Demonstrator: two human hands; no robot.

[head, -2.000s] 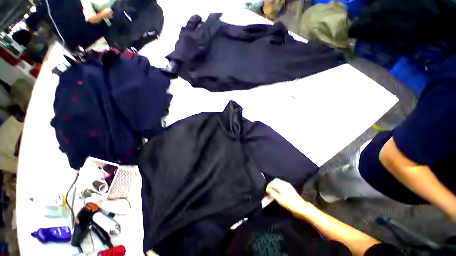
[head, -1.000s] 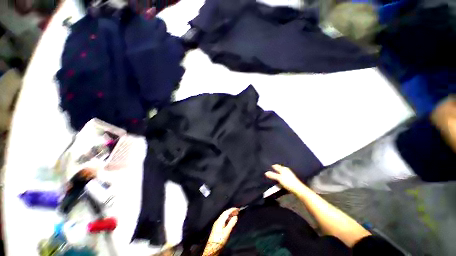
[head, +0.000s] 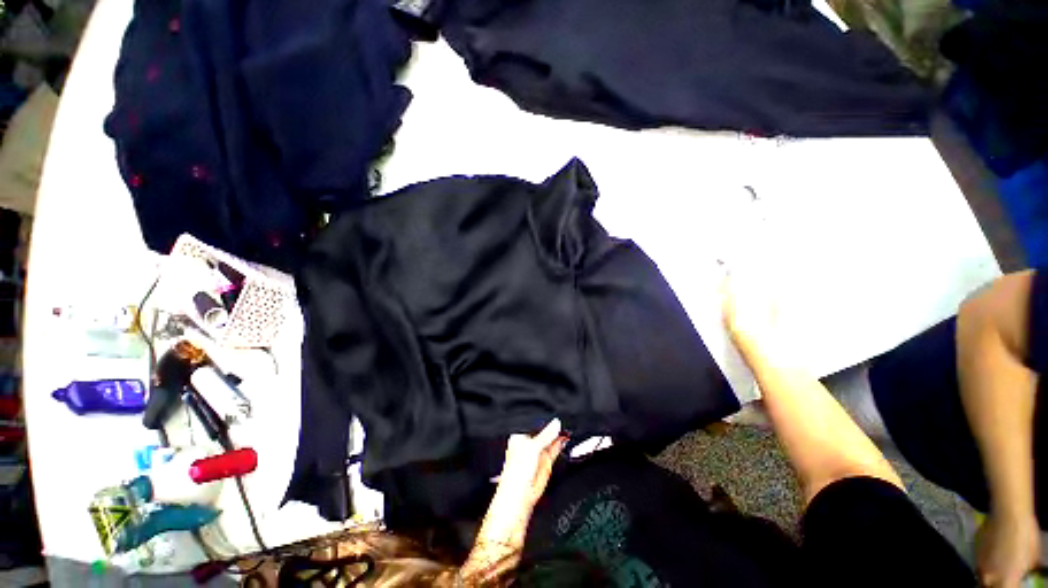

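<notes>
A dark garment (head: 506, 310) lies right in front of me with its shiny black inner side up and a sleeve hanging down at the left. My left hand (head: 533, 454) pinches its near hem. My right hand (head: 739, 316) is off the garment, stretched over the white table to its right. Its fingers are washed out against the white, so whether they hold anything is unclear. A tiny dark mark shows at its fingertips.
Navy garments with red dots (head: 264, 103) lie at upper left, another dark garment (head: 690, 69) at the top. A white basket (head: 259, 312), black blower (head: 172, 373), purple bottle (head: 103, 396) and red cylinder (head: 224, 464) lie left. Another person's arm (head: 998, 402) is at right.
My right hand has left the garment's hem and moved right and away over the table. My left hand is still at the hem. The small white label seen earlier no longer shows.
</notes>
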